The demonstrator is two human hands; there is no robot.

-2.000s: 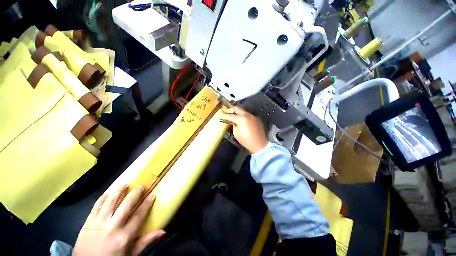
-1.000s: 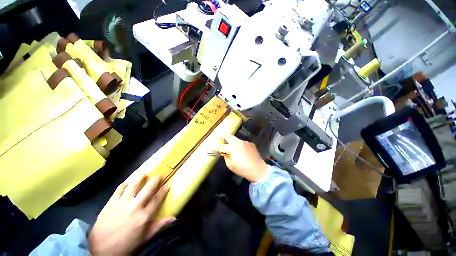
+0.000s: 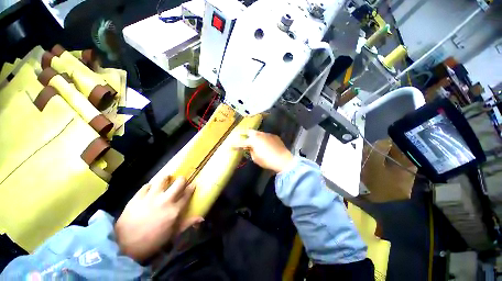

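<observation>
The yellow workpiece (image 3: pixel 212 184) lies lengthwise on the machine's arm bed, its far end under the sewing head. An amber template (image 3: pixel 205 144) with handwriting and a long dark slot lies on top of it. My left hand (image 3: pixel 154 214) grips the near end, fingers over the template and workpiece, thumb at the right side. My right hand (image 3: pixel 268 150) is over the workpiece's right side, just below the head, fingertips pinched on small dark thread snips, which are blurred and mostly hidden. The needle area is too small to make out.
The white sewing head (image 3: pixel 256 60) stands directly ahead. Yellow pieces with brown rolled ends (image 3: pixel 49 159) are piled at left. A touchscreen (image 3: pixel 437 140) is at right. A cardboard box (image 3: pixel 389 171) and another yellow pile (image 3: pixel 367 236) are at lower right. Thread cones (image 3: pixel 395 56) stand behind.
My left hand has moved up and right along the workpiece, closer to the head. My right hand has risen from mid-workpiece back towards the head. The view has shifted slightly.
</observation>
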